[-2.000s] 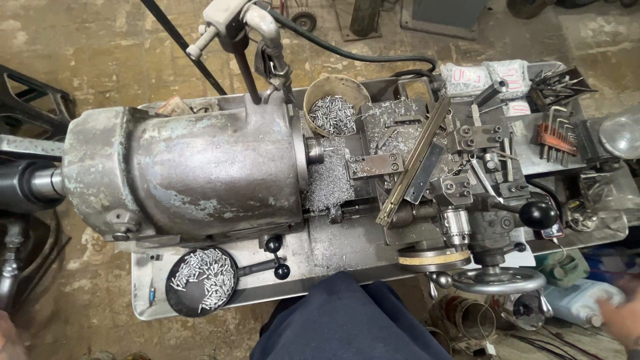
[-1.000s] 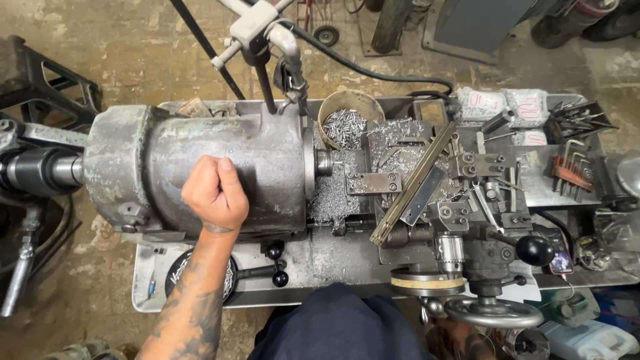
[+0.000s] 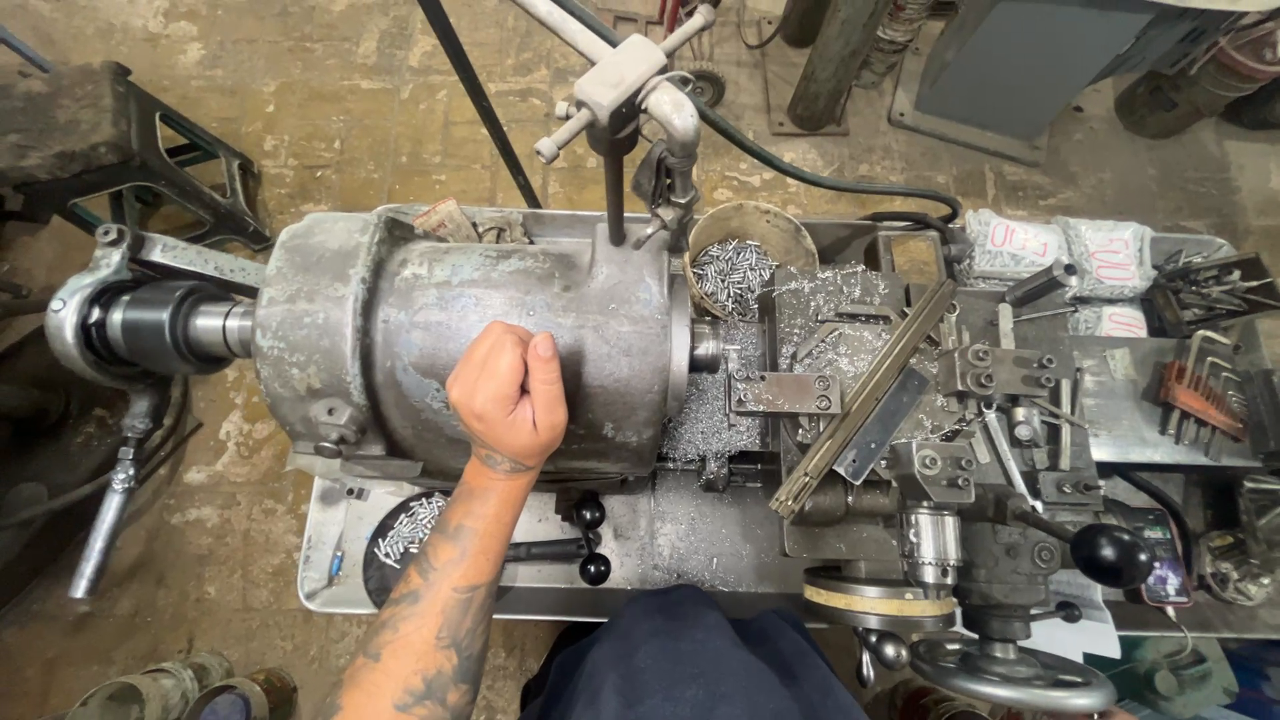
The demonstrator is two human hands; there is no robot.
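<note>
My left hand (image 3: 510, 395) is closed in a fist above the lathe's grey metal headstock (image 3: 430, 300), thumb side to the right; no object shows in it. Its forearm partly covers a round black pan (image 3: 380, 575) of small metal pins (image 3: 410, 528). Right of the headstock are the spindle nose (image 3: 705, 345) and a bar-shaped tool (image 3: 785, 392) on the slide, with metal chips around them. A bucket (image 3: 790, 235) behind holds many more pins (image 3: 735, 275). My right hand is out of view.
Black-knobbed levers (image 3: 590, 540) stand below the headstock. To the right are a drill chuck (image 3: 930, 545), a handwheel (image 3: 1012, 675), a ball-knob lever (image 3: 1110, 555), hex keys in a holder (image 3: 1203, 400), a phone (image 3: 1160, 560) and marked plastic bags (image 3: 1105, 255). A hose (image 3: 820, 180) crosses behind.
My left hand has come from the far left edge to above the headstock, closed in a fist. My right hand, at the right edge two seconds ago, has left view.
</note>
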